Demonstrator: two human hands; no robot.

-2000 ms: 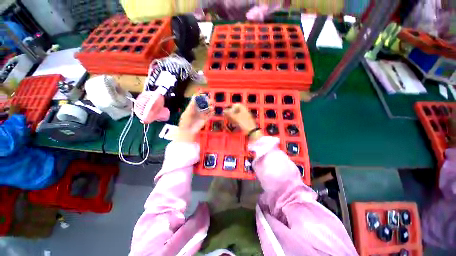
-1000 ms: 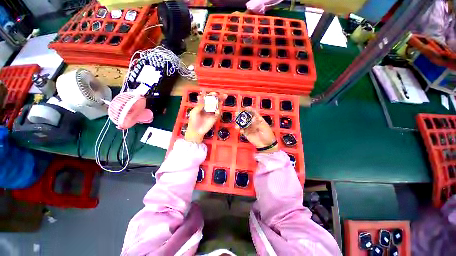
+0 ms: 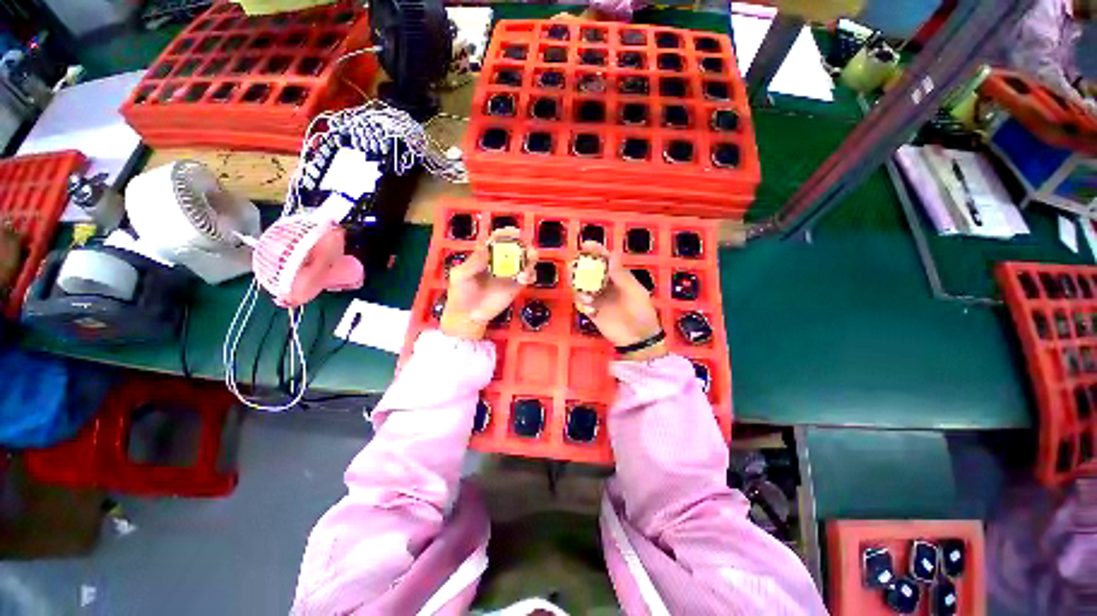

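My left hand (image 3: pixel 479 289) holds a watch head (image 3: pixel 507 260) with its screen lit yellow. My right hand (image 3: pixel 623 311), with a black band at the wrist, holds a second watch head (image 3: pixel 589 274), also lit pale yellow. The two are side by side, a little apart, above the red work tray (image 3: pixel 541 452). The tray's visible pockets mostly hold dark watch heads. Two pockets near its middle, below my hands, are empty red. My hands and sleeves hide some pockets.
Stacked red trays (image 3: pixel 608 183) stand behind the work tray, more (image 3: pixel 241 129) at back left. A pink fan (image 3: pixel 301 261), white fan (image 3: pixel 187 219), tape dispenser (image 3: pixel 102 292) and white cords are left. A side tray (image 3: pixel 848 566) with loose watches is low right. A metal post (image 3: pixel 896 120) leans behind.
Two seconds ago my right hand was down at the tray's pockets. Since one second ago, the left watch's screen went from white to yellow and the right one's from a dark dial to pale yellow.
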